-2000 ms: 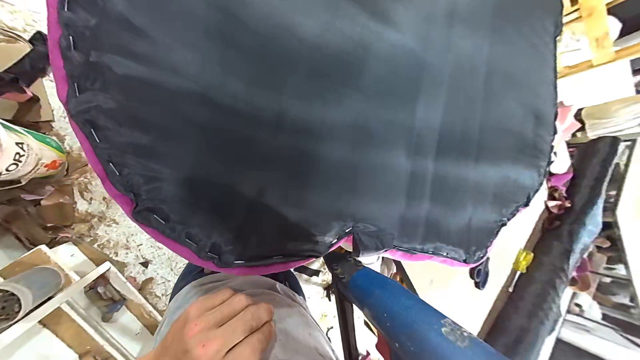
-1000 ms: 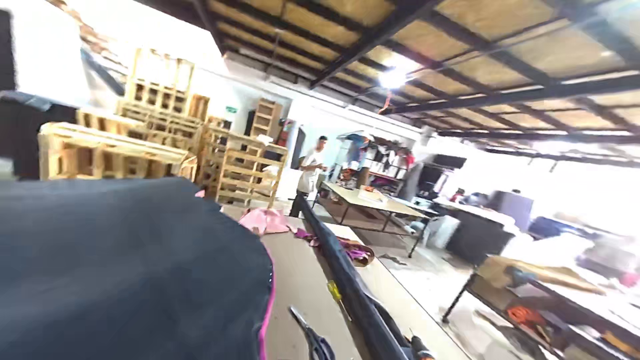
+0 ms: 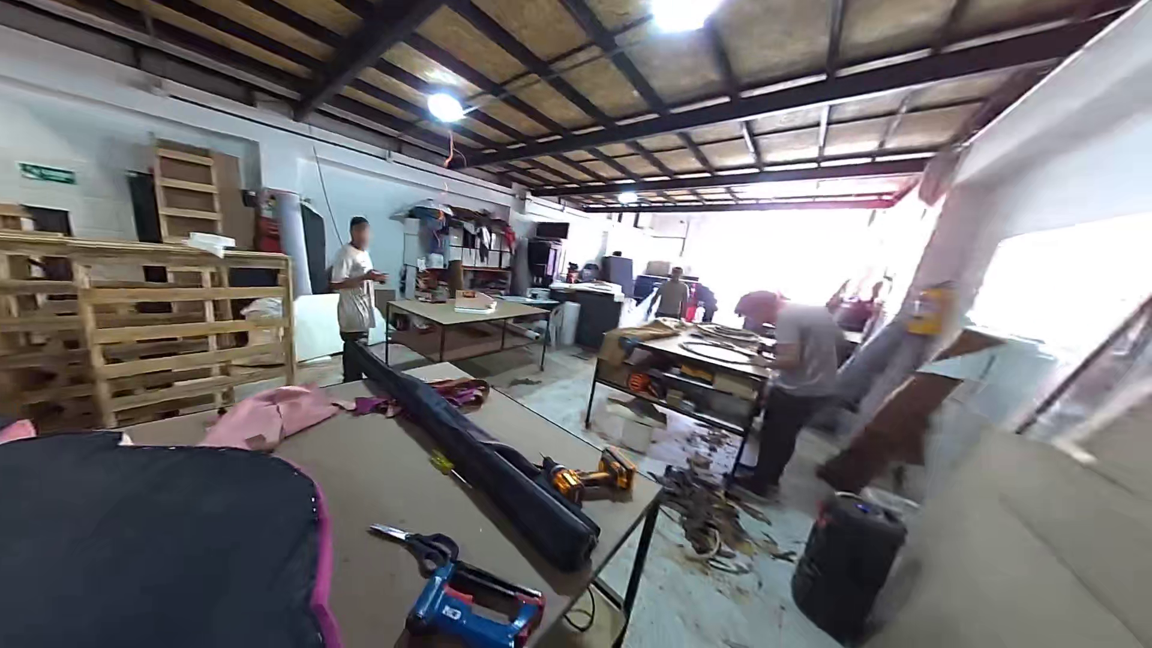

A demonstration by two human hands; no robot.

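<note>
Neither of my hands shows in the head view. At the lower left lies an upholstered panel (image 3: pixel 153 540) with black backing cloth and magenta edging, staples along its rim. To its right on the workbench (image 3: pixel 360 486) are scissors (image 3: pixel 423 546) with dark handles, partly open. Below them, at the bottom edge, sits a blue staple gun (image 3: pixel 472 607). A long roll of black material (image 3: pixel 477 450) runs diagonally over the bench. A screwdriver with a yellow handle (image 3: pixel 443 463) lies beside the roll, and a yellow and black cordless drill (image 3: pixel 589 475) is on the roll's other side.
Pink fabric (image 3: pixel 274 414) lies at the bench's far edge, near wooden frames (image 3: pixel 180 333). A person (image 3: pixel 355 288) stands behind the roll; another bends over a second table (image 3: pixel 666 346). Scraps (image 3: pixel 711 517) cover some floor beside a black wheeled case (image 3: pixel 849 562).
The view has swung up and right from the panel to the room. A hand seen at the bottom two seconds ago is now out of view.
</note>
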